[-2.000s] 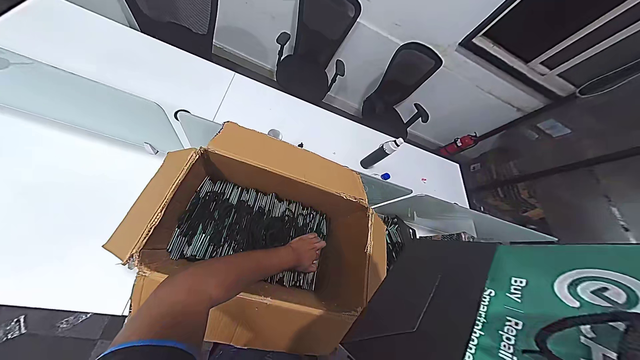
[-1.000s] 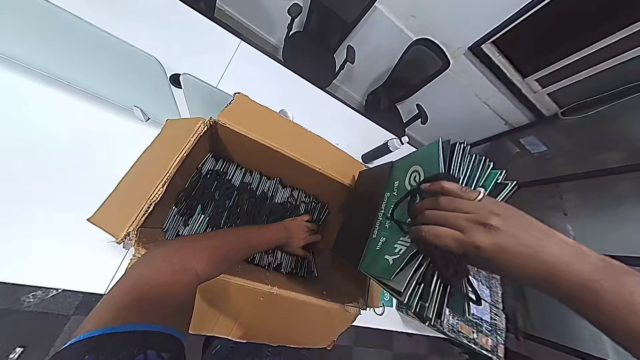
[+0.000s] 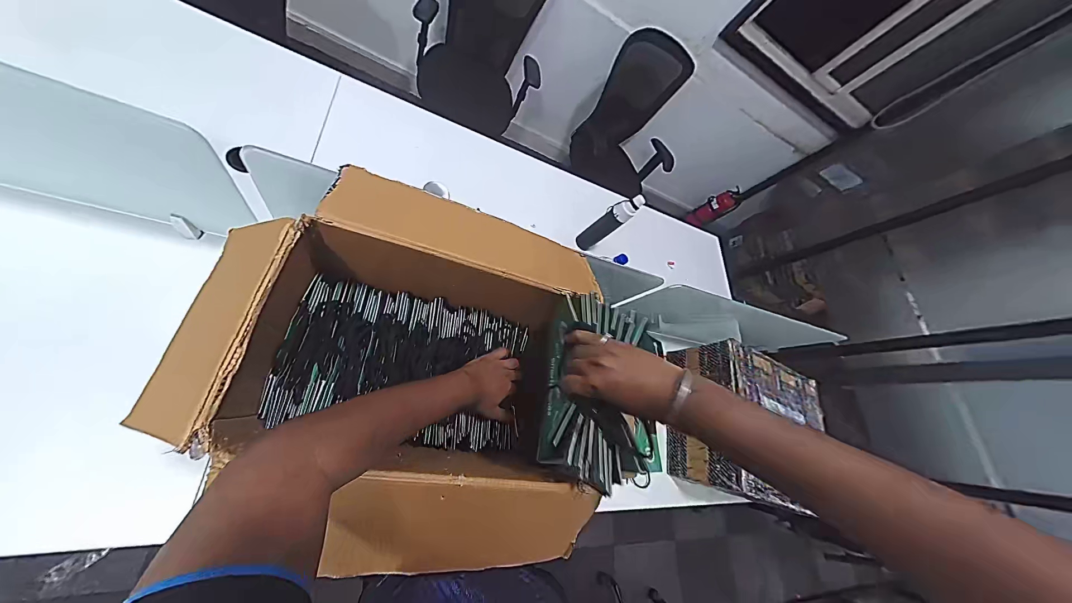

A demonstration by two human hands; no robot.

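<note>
An open cardboard box holds a long row of folded paper bags packed on edge, their dark handles uppermost. Inside it, my left hand rests against the right end of that row; whether its fingers grip a bag is unclear. My right hand, with a ring and a bracelet, grips the dark handles of a bundle of green bags. The bundle is upright at the right end of the box, its lower part hidden inside, with a gap between it and the row.
The box stands on a white table with frosted glass dividers. Right of it is a patterned stack or carton. Beyond are a bottle, a blue cap, black chairs and a fire extinguisher.
My right hand has brought the bundle of green bags from the right of the box to its right end. My left hand has stayed at the end of the row.
</note>
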